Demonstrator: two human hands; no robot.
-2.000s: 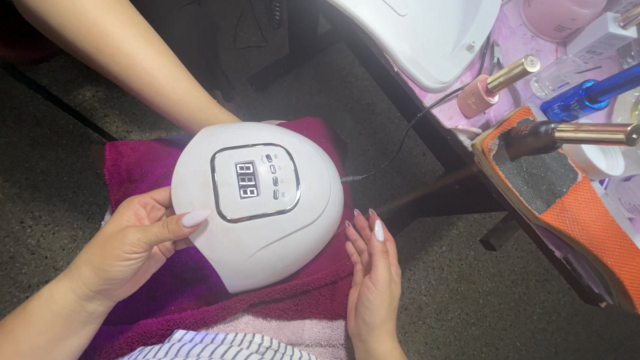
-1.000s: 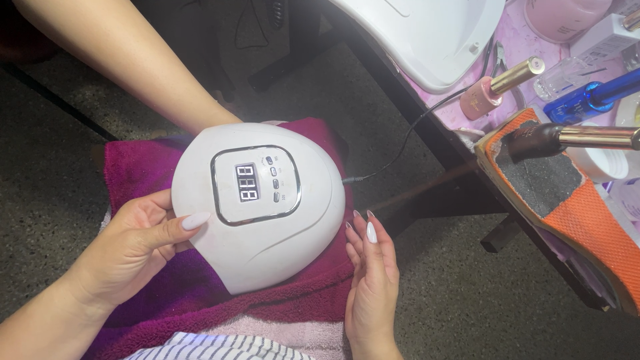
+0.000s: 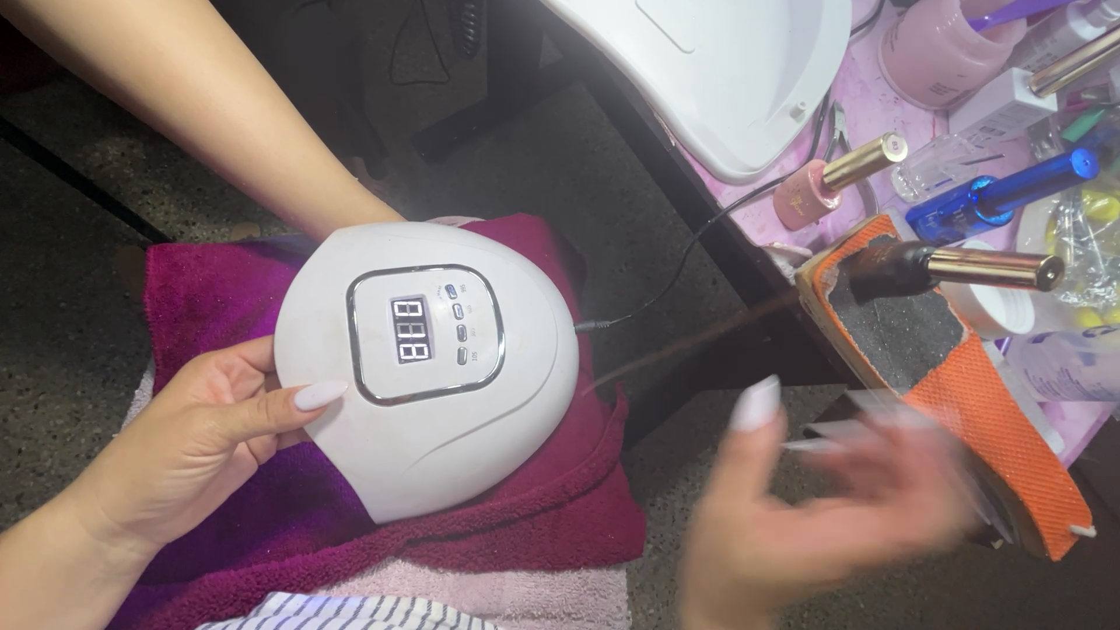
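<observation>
A white nail lamp [image 3: 472, 437] with a lit digital display rests on a magenta towel [image 3: 560, 534]. My left hand [image 3: 192, 429] grips the lamp's lower left edge, thumb on top and fingers beneath. Another person's forearm [image 3: 236, 114] comes in from the upper left, and that hand is hidden under the lamp. My right hand [image 3: 814, 516], blurred, is raised at the lower right near an orange foot-file-like pad [image 3: 989, 437] with a dark patch; it appears to hold nothing, fingers apart. A dark bottle with a gold cap [image 3: 997, 267] lies over that patch.
A black cable runs from the lamp to the table at right. On the table are a pink polish bottle [image 3: 801, 197], a blue bottle [image 3: 949, 210], a pink jar [image 3: 949, 52], a white box [image 3: 997, 109] and a large white device [image 3: 717, 70]. The table's dark edge slants between lamp and bottles.
My right hand has moved from beside the lamp and towel out to the right, toward the orange pad. My left hand still holds the lamp in the same place.
</observation>
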